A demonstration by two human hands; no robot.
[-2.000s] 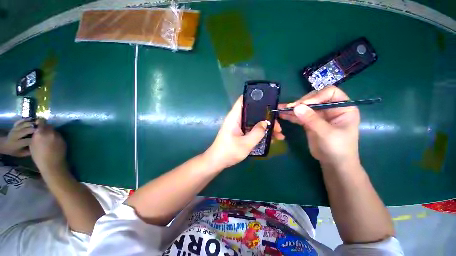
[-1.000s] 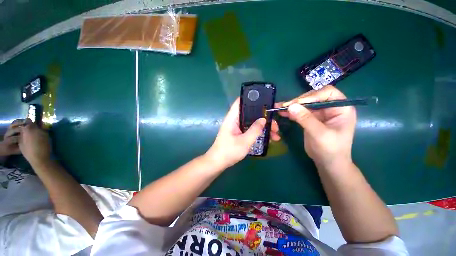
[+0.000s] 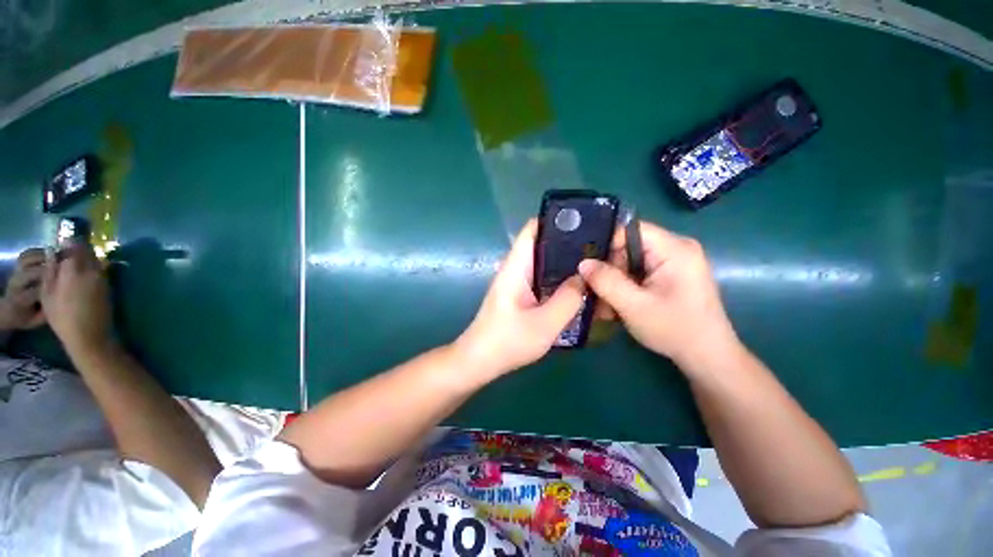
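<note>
A black phone housing [image 3: 563, 245] with a round silver speaker at its far end is held upright over the green bench. My left hand [image 3: 517, 299] grips it from the left, thumb across its lower part, partly hiding the exposed board. My right hand [image 3: 659, 288] has its thumb tip on the housing's right side near the middle. Dark tweezers [image 3: 634, 246] stand tucked upright among the right hand's fingers. Whether an amber piece lies under the thumbs is hard to tell.
A second open housing [image 3: 740, 144] lies at the right. A wrapped orange-brown strip pack [image 3: 305, 67] lies at the far left. Olive tape patches [image 3: 503, 87] and a clear film [image 3: 530, 176] are on the bench. At the left, another worker's hands [image 3: 74, 294] are near two small phones.
The tweezers have swung from lying across the right hand to upright in it, their tip off the housing. My right thumb has moved onto the housing, which is slightly nearer to me.
</note>
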